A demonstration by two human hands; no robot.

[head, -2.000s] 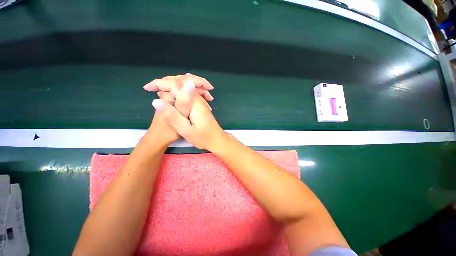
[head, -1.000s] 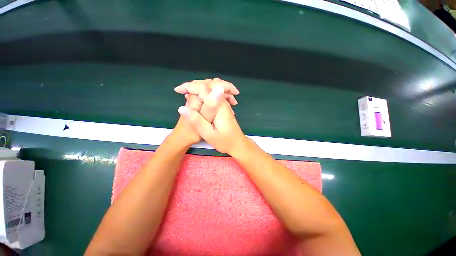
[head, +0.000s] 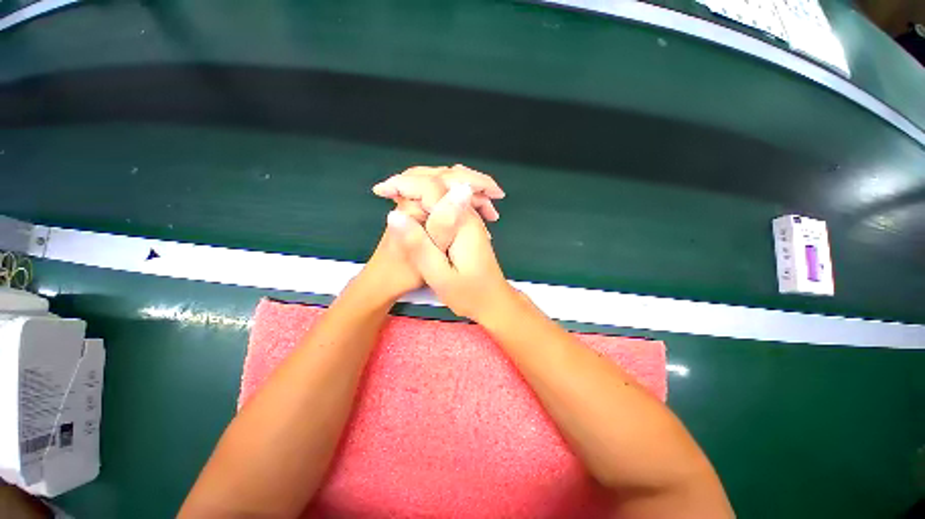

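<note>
My left hand [head: 404, 243] and my right hand [head: 463, 253] are bare and clasped together, fingers interlaced, above the near edge of the green conveyor belt [head: 254, 182]. Neither hand holds an object. The interlaced fingers partly hide each other. My forearms lie over a pink foam pad [head: 446, 405]. A small white retail box [head: 803, 255] with a purple oblong on its front lies on the belt at the right, well apart from my hands.
A white-grey guide strip [head: 254, 268] with a small black arrow runs between belt and worktop, passing behind my wrists. Bulky white cartons [head: 51, 400] with printing sit at the left edge, with yellowish loops [head: 15, 270] behind them. White printed sheets [head: 796, 25] lie at the far right.
The view has shifted, so the retail box sits farther right in the picture and more of the white cartons shows at left. My hands stay clasped over the strip and belt edge.
</note>
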